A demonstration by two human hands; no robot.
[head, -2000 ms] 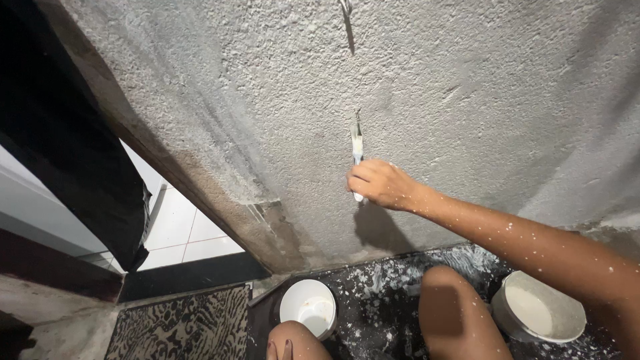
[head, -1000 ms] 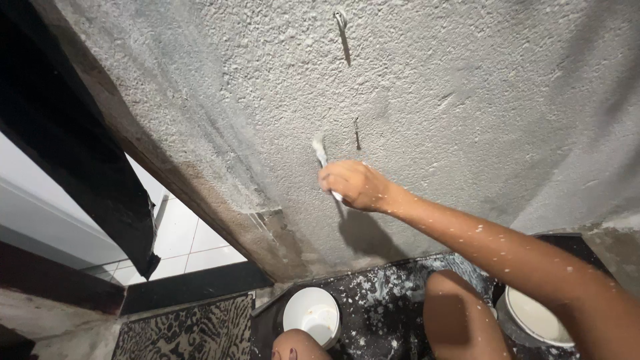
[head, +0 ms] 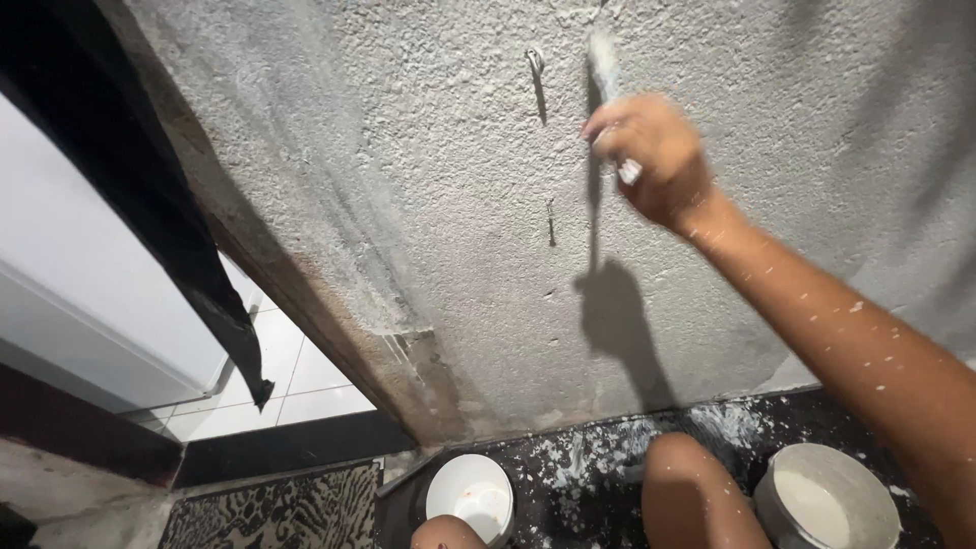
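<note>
My right hand [head: 656, 156] is closed around the handle of a paintbrush [head: 604, 65], its white-coated bristles pointing up at the rough plaster wall [head: 457, 191]. Hand and brush are blurred, and white specks dot the forearm. A bent metal hook [head: 534, 61] sticks out of the wall left of the brush, with a small wire or nail [head: 550, 210] lower down. My left hand is out of the frame. At the bottom right stands a bucket [head: 869, 488] holding pale paint. A white bowl [head: 450, 488] with a little residue is partly hidden behind my knee.
Black floor covering [head: 564, 488] spattered with white runs along the wall's base. To the left are a doorway with a dark sill [head: 290, 446], white floor tiles [head: 313, 374], a hanging black cloth or sheet [head: 152, 168] and a patterned mat [head: 267, 511].
My right hand has moved up and to the right across the wall with the brush, from below the hook to beside it. Fingers seen near my left knee two seconds ago are no longer clearly visible.
</note>
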